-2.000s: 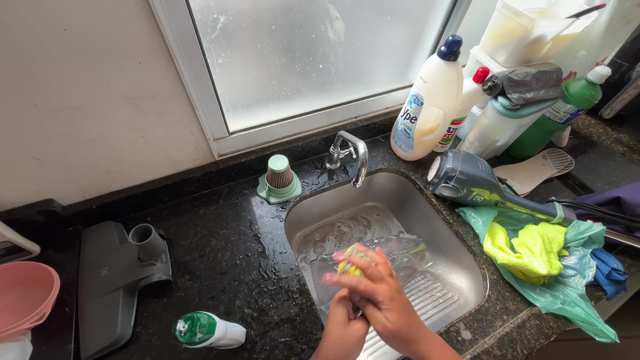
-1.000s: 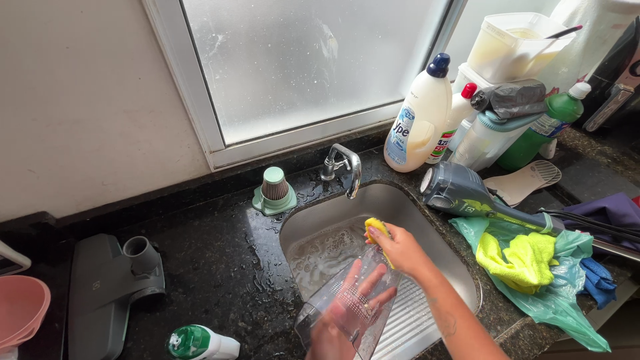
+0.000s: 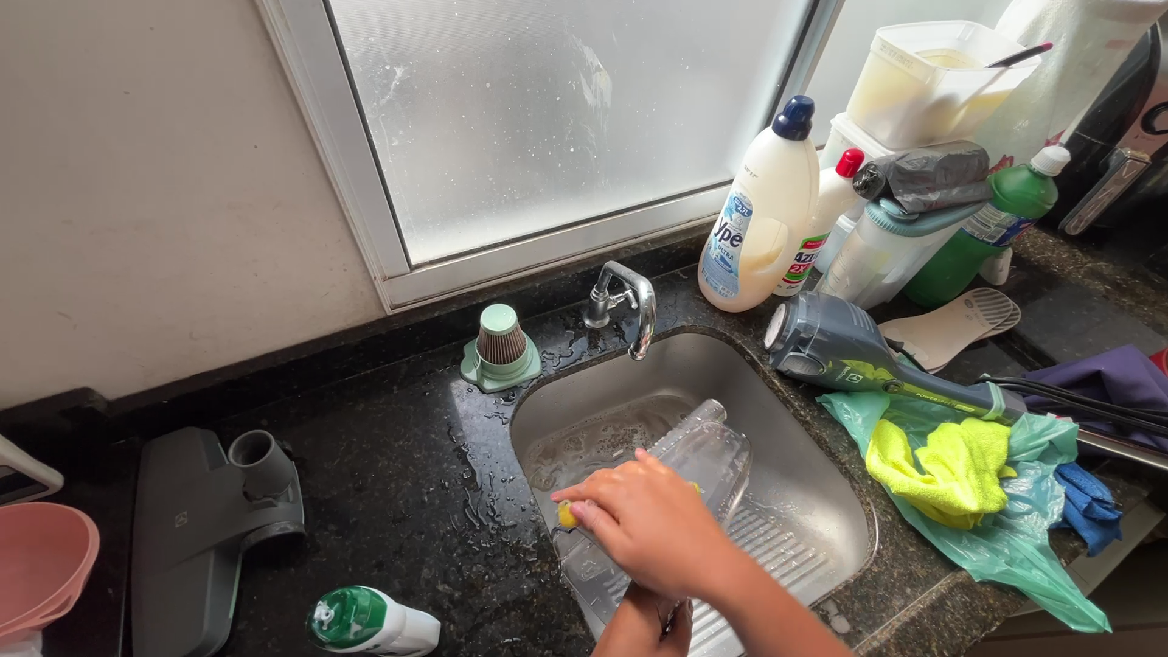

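Observation:
My right hand (image 3: 643,520) lies over the clear plastic vacuum dust container (image 3: 730,461) above the steel sink (image 3: 785,411). Bits of a yellow sponge (image 3: 568,515) show at its fingers. Below it, my left hand (image 3: 643,625) is at the near end of the container; its fingers are mostly hidden under my right hand and the plastic. Soapy water lies in the sink's back left part, under the container. The chrome faucet (image 3: 630,297) stands behind the basin, and a pleated filter on a pale green base (image 3: 500,351) stands at its back left.
Left are a grey vacuum floor head (image 3: 196,538), a pink bowl (image 3: 41,566) and a green-and-white bottle (image 3: 370,620). Right are a handheld vacuum body (image 3: 826,338), a yellow cloth (image 3: 944,470) on a green plastic bag (image 3: 1031,557), a blue cloth (image 3: 1090,506) and an Ypê bottle (image 3: 762,210).
My right hand with the sponge has moved down and left, from the container's far side onto it, over my left hand. The container's narrow end now points up toward the sink's back.

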